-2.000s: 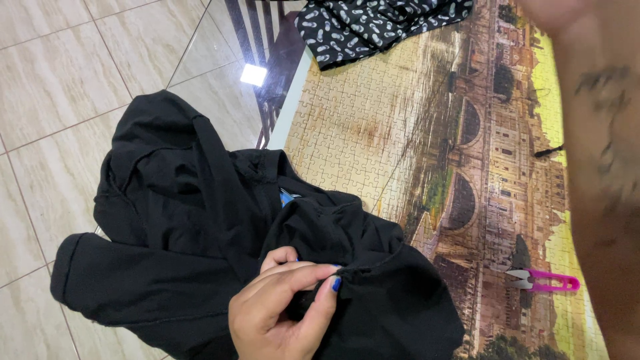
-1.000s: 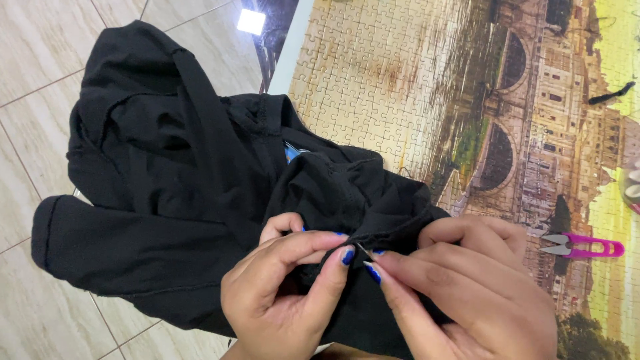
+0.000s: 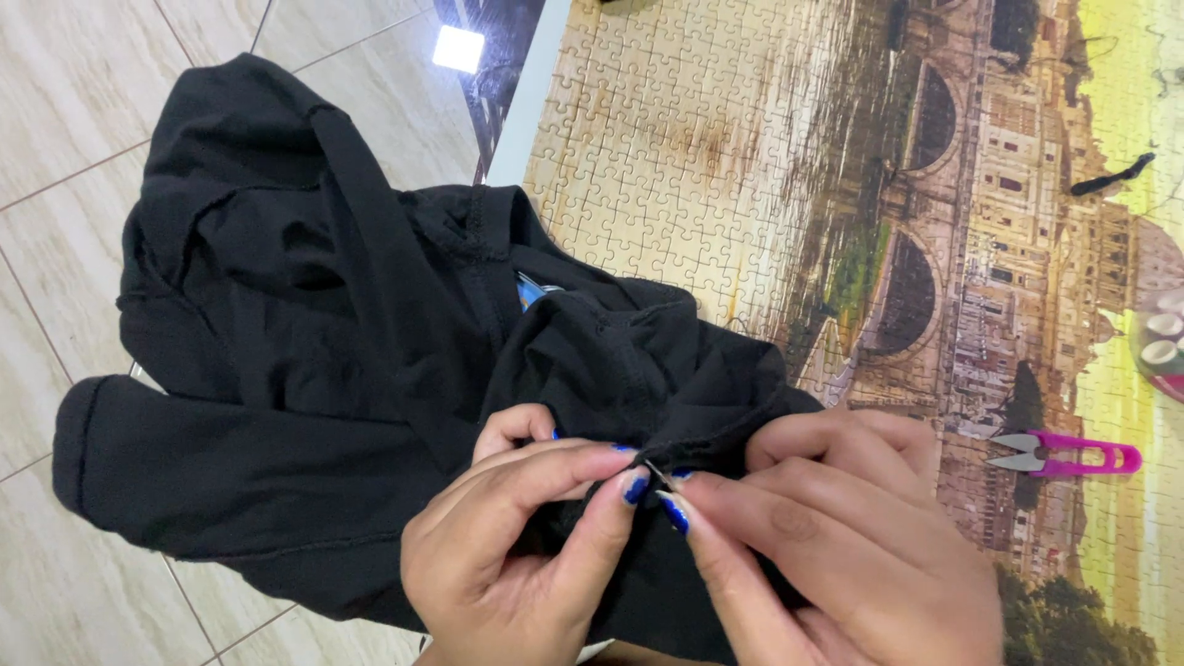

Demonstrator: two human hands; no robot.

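A black cloth garment with stitched seams lies bunched over the table edge. My left hand pinches a fold of it between thumb and index finger. Just to the right, my right hand holds a thin sewing needle between thumb and index finger, its far end at the pinched fold. Whether thread runs from the needle cannot be told. Thread snips with a pink handle and metal blades lie to the right of my right hand, their blades pointing left.
A jigsaw puzzle showing a bridge and buildings covers the table. On it are a black strip and, at the right edge, a container with small whitish things. A blue item peeks from the garment. Tiled floor shows at left.
My right hand, two seconds ago raised at the upper right and away from the garment, has come down beside my left hand. The left hand keeps its pinch on the cloth. The view has shifted closer.
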